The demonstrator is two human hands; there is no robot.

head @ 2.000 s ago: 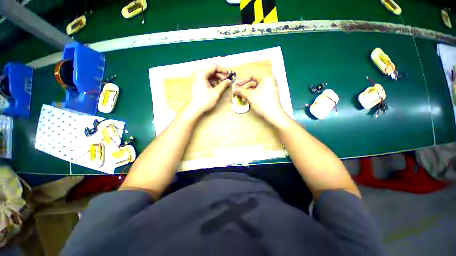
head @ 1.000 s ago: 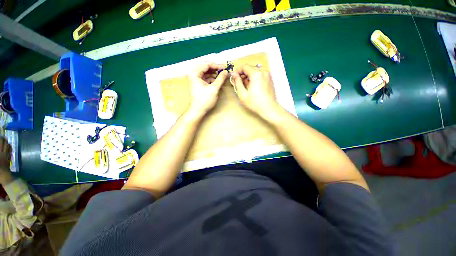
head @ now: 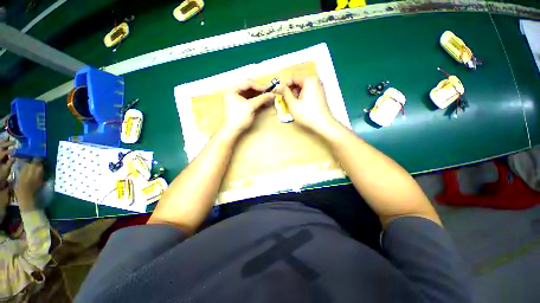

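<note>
A white-and-yellow wired unit [head: 283, 110] shows on the tan work mat [head: 260, 160], partly covered by my right hand. My left hand [head: 241, 106] pinches a small black component [head: 273, 86] at the unit's wire end, above the upper part of the mat. My right hand [head: 307, 105] is beside it, with its fingertips closed at the unit's leads. The thin leads between my fingertips are too small to make out.
Several waiting units [head: 388, 107] lie on the green bench at right. At left are a dotted sheet [head: 74, 171] with units and a blue tape dispenser [head: 100, 100]. A pale scuffed rail [head: 284, 28] borders the conveyor belt. Another person's hands [head: 26, 180] show at far left.
The unit, hidden by my right hand a second ago, shows again below my fingers. The black component is tilted up. The view has shifted, and the other person's hands have come further into view.
</note>
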